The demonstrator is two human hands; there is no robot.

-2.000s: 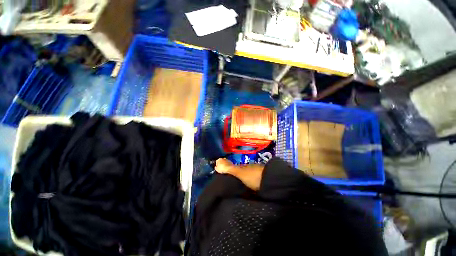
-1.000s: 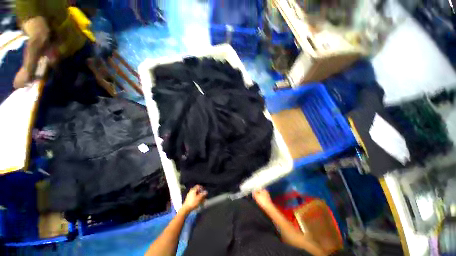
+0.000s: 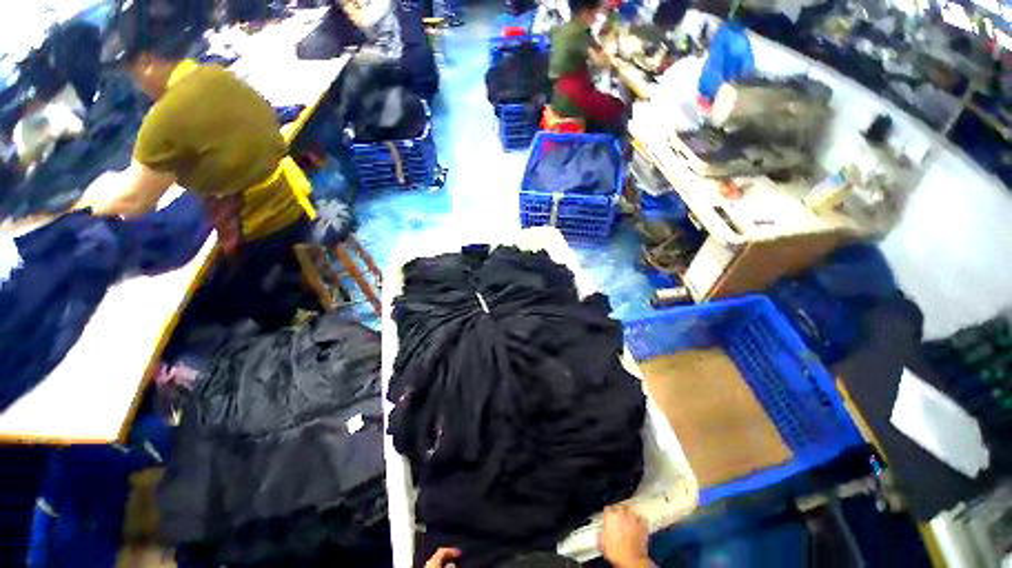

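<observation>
A black garment bundle (image 3: 516,399) fills the off-white plastic tub (image 3: 671,477) in front of me. A thin pale tie cinches it near its far end. My right hand (image 3: 626,537) is on the tub's near rim at the right, with its fingers curled over it. My left hand (image 3: 443,557) is mostly cut off by the bottom edge; only some fingers show near the bundle's near end, and its hold cannot be told.
A dark garment stack (image 3: 283,433) lies left of the tub. A blue crate with a brown board (image 3: 721,416) stands at right. A person in an olive top (image 3: 211,133) works at the left table (image 3: 122,366). Ahead are filled blue crates (image 3: 572,211) and another seated person (image 3: 577,72).
The view has tilted up and shows the aisle ahead and both people. My hands now sit lower in the picture, with the left one mostly cut off. The bundle remains in the tub.
</observation>
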